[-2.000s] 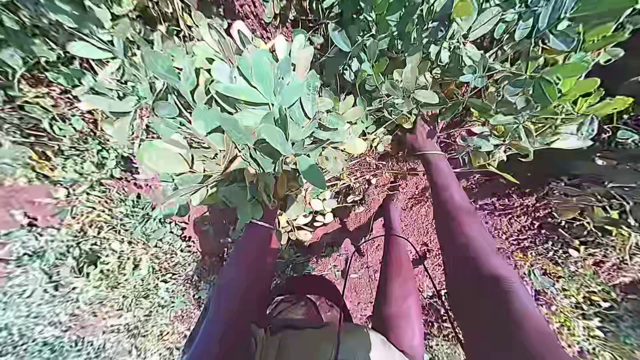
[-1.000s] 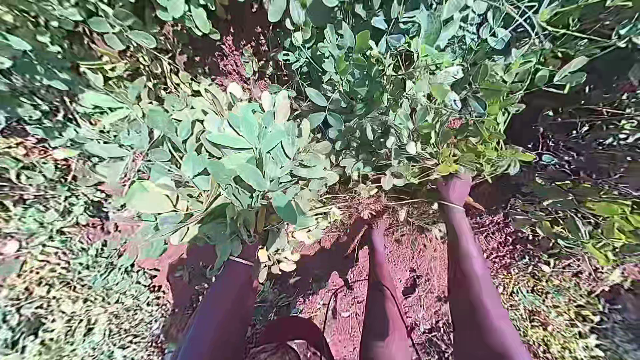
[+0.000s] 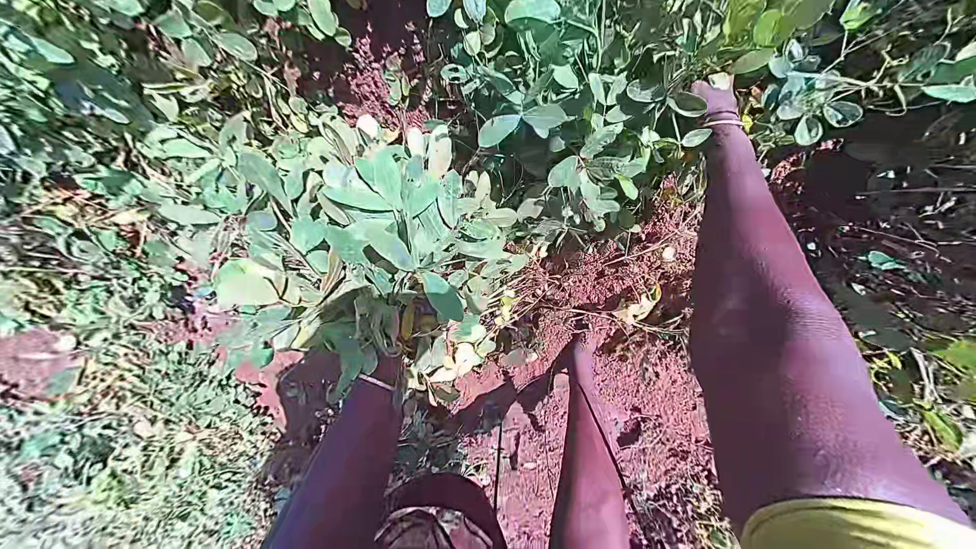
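Observation:
A bunch of uprooted leafy green plants (image 3: 396, 221) lies over my left hand (image 3: 389, 347), which grips its stems near the base; leaves cover most of the fingers. My right hand (image 3: 717, 95) reaches to the upper right, in among the leaves of standing plants (image 3: 587, 122). Those leaves hide its fingertips, so whether it holds a stem does not show. Thin roots and stems (image 3: 534, 290) trail to the right from the bunch, over the red soil. Each wrist wears a thin band.
My bare lower leg (image 3: 587, 457) stands on reddish soil (image 3: 656, 396) at lower middle. Dense foliage (image 3: 69, 61) fills the upper left. Dry leaf litter (image 3: 137, 442) covers the lower left. Dark, shaded ground with thin stems (image 3: 900, 229) lies on the right.
My right hand has moved up and away, from beside the roots at the plants' lower edge into the foliage at upper right. The left hand keeps hold of its bunch.

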